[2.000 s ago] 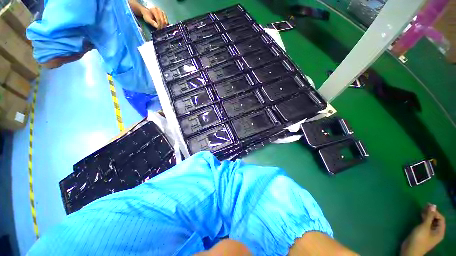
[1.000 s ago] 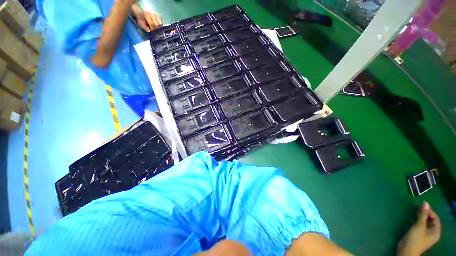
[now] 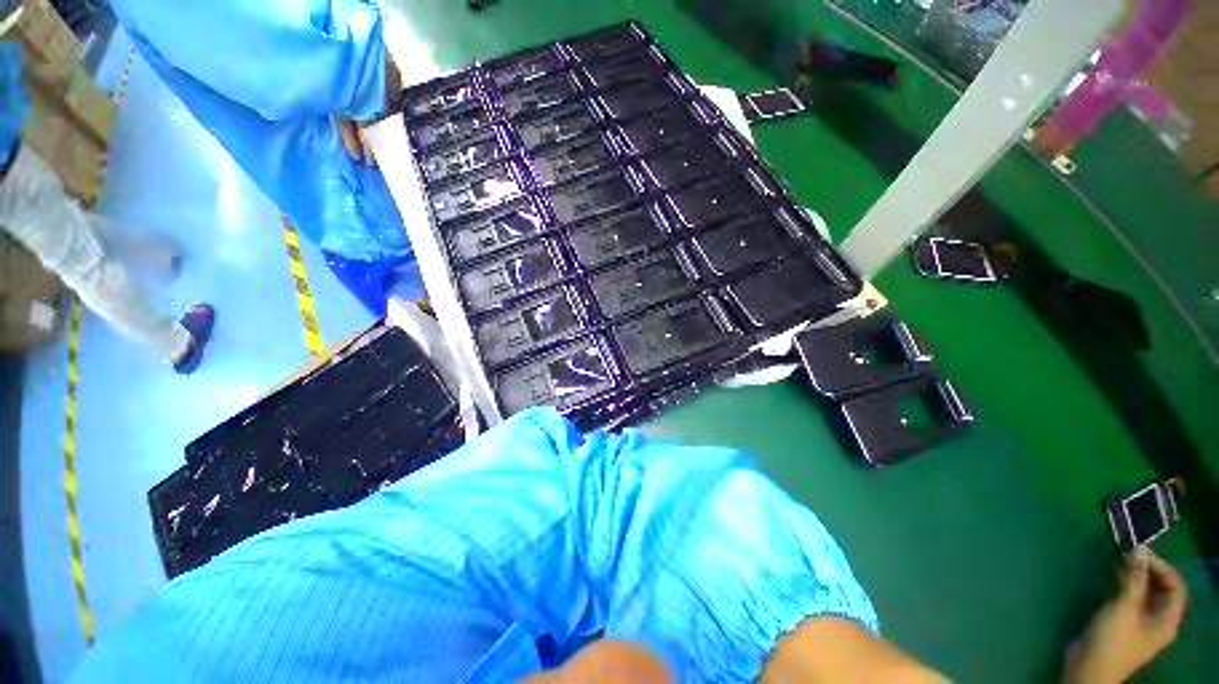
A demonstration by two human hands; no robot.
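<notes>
A display unit with a dark screen and pale border lies on the green surface at the far right. My left hand is at its lower edge, cut off at the wrist by the picture's bottom. The fingertips are close together and seem to touch the unit's edge; whether they grip it I cannot tell. My blue sleeve crosses the bottom centre, with bare forearm beyond the cuff. My right hand is not in view; a blurred skin-coloured patch at the bottom centre cannot be identified.
Two black housings lie side by side near a black blister tray. Further units lie on the green surface. A pale post slants past the tray. A second tray stack is lower left. Workers are upper left.
The display units have shifted down and right; the nearest now meets my left fingertips. The blue-smocked worker's arm has moved. A walking person's legs have appeared at the left.
</notes>
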